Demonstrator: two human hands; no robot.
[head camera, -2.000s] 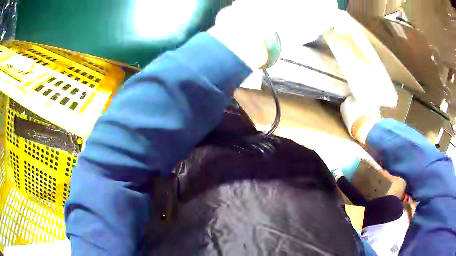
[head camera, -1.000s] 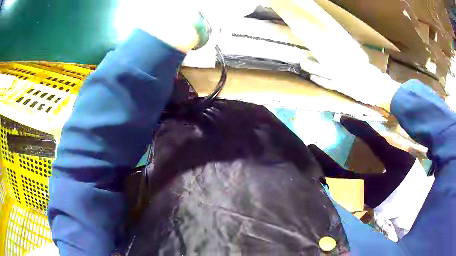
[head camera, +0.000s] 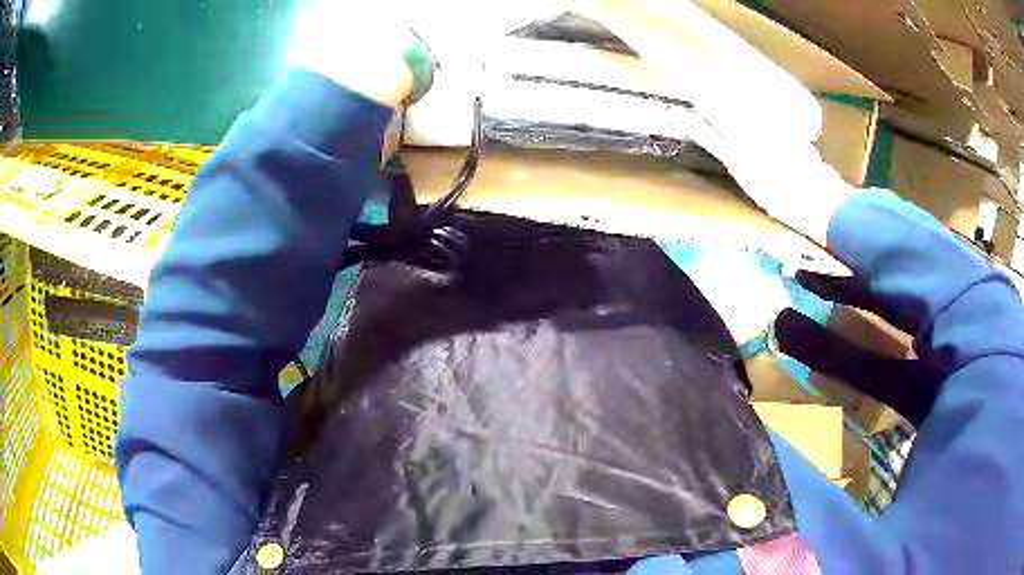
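An open brown carton (head camera: 584, 189) lies across in front of me. A long whitish product in clear wrap (head camera: 573, 112) lies in it, with a thin dark line along its top. A black cord (head camera: 466, 169) hangs over the carton's near wall at the left, down to my dark apron. My left hand (head camera: 359, 51), in a white glove, is at the carton's left end, overexposed; its fingers cannot be made out. My right hand (head camera: 736, 107), also white-gloved, reaches over the carton's right part, its fingers lost in glare.
Yellow perforated crates (head camera: 84, 213) stand at the left beside me. A green bench top (head camera: 135, 79) shows at the upper left. More brown cartons (head camera: 932, 185) are at the upper right. A dark limb-like shape (head camera: 848, 348) is below my right forearm.
Over the two seconds, my left hand and the carton have shifted left in view. My right hand first moved left and up. The cord still hangs over the near wall.
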